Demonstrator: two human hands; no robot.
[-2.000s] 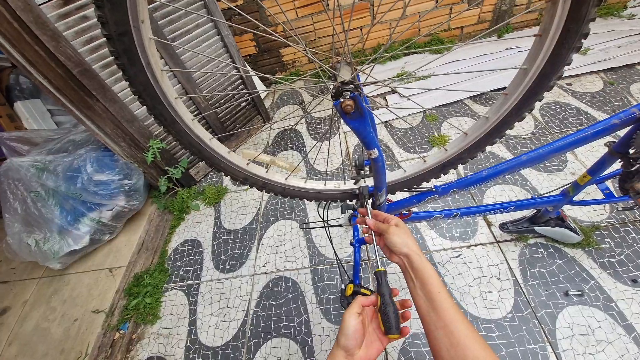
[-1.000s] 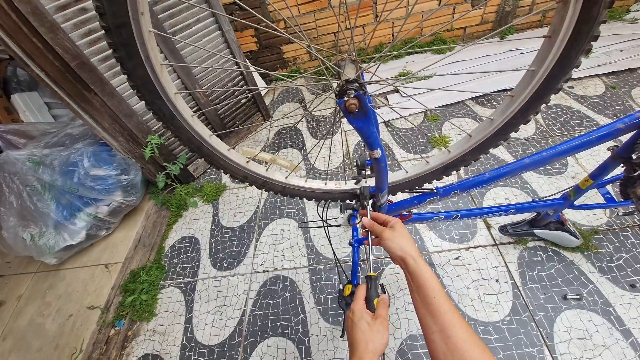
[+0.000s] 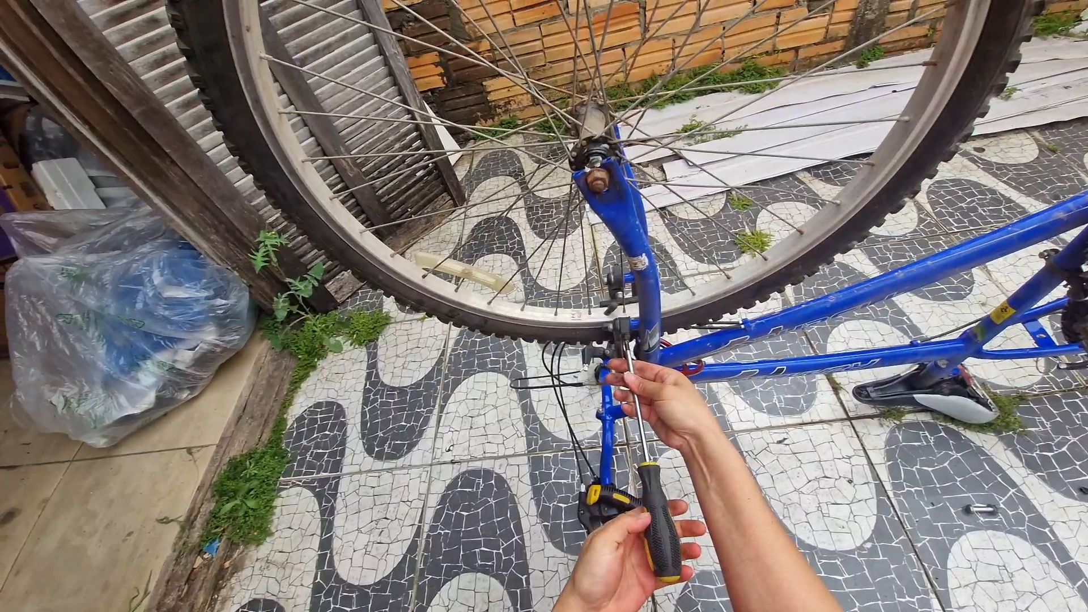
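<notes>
My left hand [image 3: 625,548] holds the black and yellow handle of a screwdriver [image 3: 660,527], thumb on one side and fingertips on the other. Higher up, the fingers of my right hand [image 3: 661,399] pinch the metal shaft near its tip. The tip points up at the brake arm [image 3: 622,333] beside the blue fork [image 3: 639,255] of an upside-down bicycle; exact contact cannot be told. The spoked front wheel with its knobby tire [image 3: 510,327] stands above my hands. Below are the blue handlebar [image 3: 607,442] and a black and yellow grip or lever part [image 3: 599,503].
The blue frame [image 3: 816,314] extends right, its saddle [image 3: 931,395] on the patterned paving. A small metal part [image 3: 981,509] lies at lower right. On the left are a plastic bag [image 3: 127,323], weeds [image 3: 246,493] and louvered shutters [image 3: 331,110]. Black cables [image 3: 565,408] hang beside the handlebar.
The left hand's fingers have closed around the screwdriver handle, then loosened apart again. The right hand has stayed at the shaft near the brake.
</notes>
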